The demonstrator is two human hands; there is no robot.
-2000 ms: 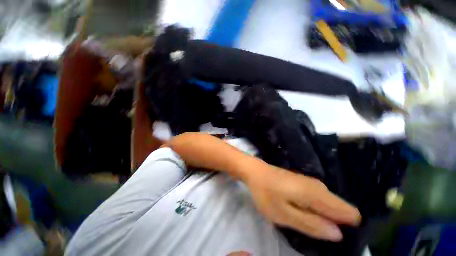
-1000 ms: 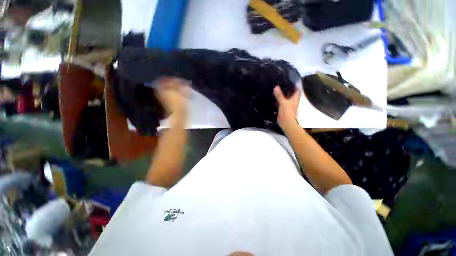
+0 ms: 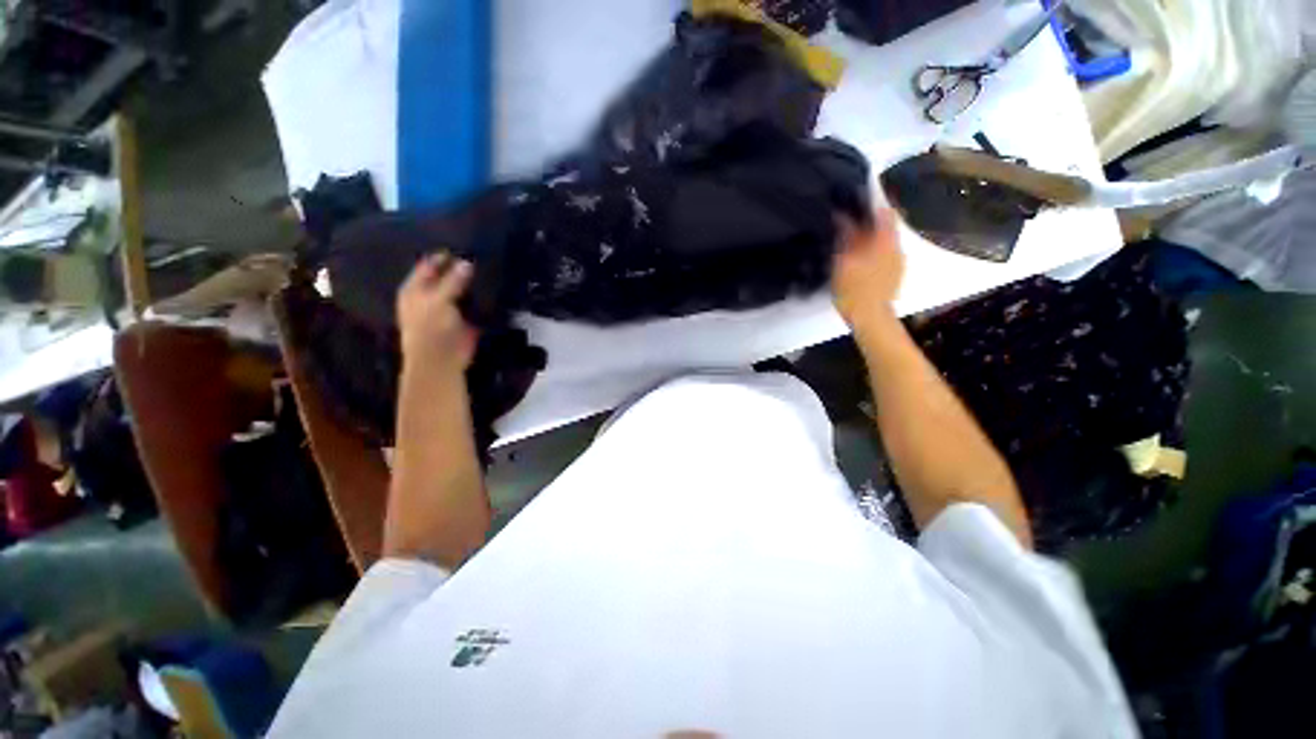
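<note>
A black garment piece with small pale print (image 3: 621, 238) lies stretched over the narrow padded board (image 3: 368, 260), whose dark left end shows bare. Part of the cloth is blurred and spreads up behind the board. My left hand (image 3: 436, 306) is at the near edge of the board's left part, fingers bent; whether it grips cloth is unclear. My right hand (image 3: 869, 267) holds the right end of the garment piece. The steam iron (image 3: 960, 202) rests on the table just right of that hand.
A blue strip (image 3: 445, 108) lies behind the board. Scissors (image 3: 950, 90) lie behind the iron, near a blue basket edge (image 3: 1093, 61). A yellow ruler (image 3: 826, 61) is partly covered by cloth. A brown carton (image 3: 325, 433) stands left. A dark printed bundle (image 3: 1068, 375) hangs at right.
The garment piece now lies straighter along the board, with part of it flung up towards the ruler. My left hand has moved left, and my right hand remains at the cloth's right end.
</note>
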